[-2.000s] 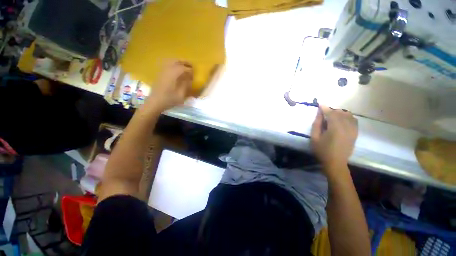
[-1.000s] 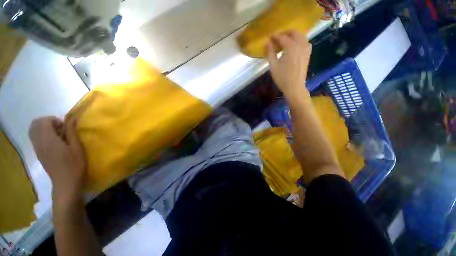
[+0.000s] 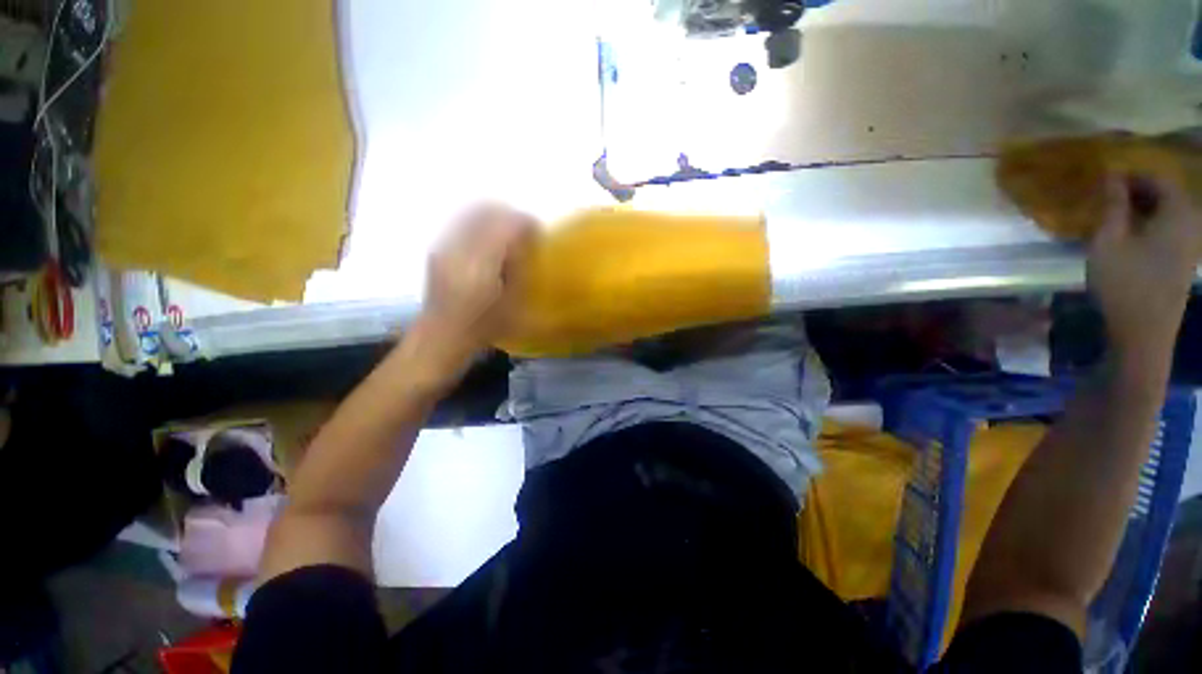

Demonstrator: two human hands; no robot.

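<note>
My left hand point(image 3: 481, 277), blurred, grips the left end of a mustard-yellow fabric panel point(image 3: 646, 274), which lies across the table's front edge, below the needle plate point(image 3: 817, 112). My right hand point(image 3: 1144, 231) is at the far right, with its fingers on the small yellow piece pile point(image 3: 1055, 182); whether it has picked up a piece is unclear. The yellow panel stack point(image 3: 224, 145) lies at the left of the table. The presser foot area point(image 3: 780, 40) is partly cut off at the top.
A blue plastic basket point(image 3: 936, 527) with yellow pieces stands below the right table edge. Yellow cloth point(image 3: 857, 507) hangs beside it. Red-orange scissor handles point(image 3: 56, 300) and small white tubes point(image 3: 143, 319) lie at the left. The table's pale front edge point(image 3: 910, 274) crosses the view.
The view has swung back left. The panel in my left hand now lies lower and flatter at the table edge, away from the needle. My right hand was lifting a small yellow piece; now it is at the pile.
</note>
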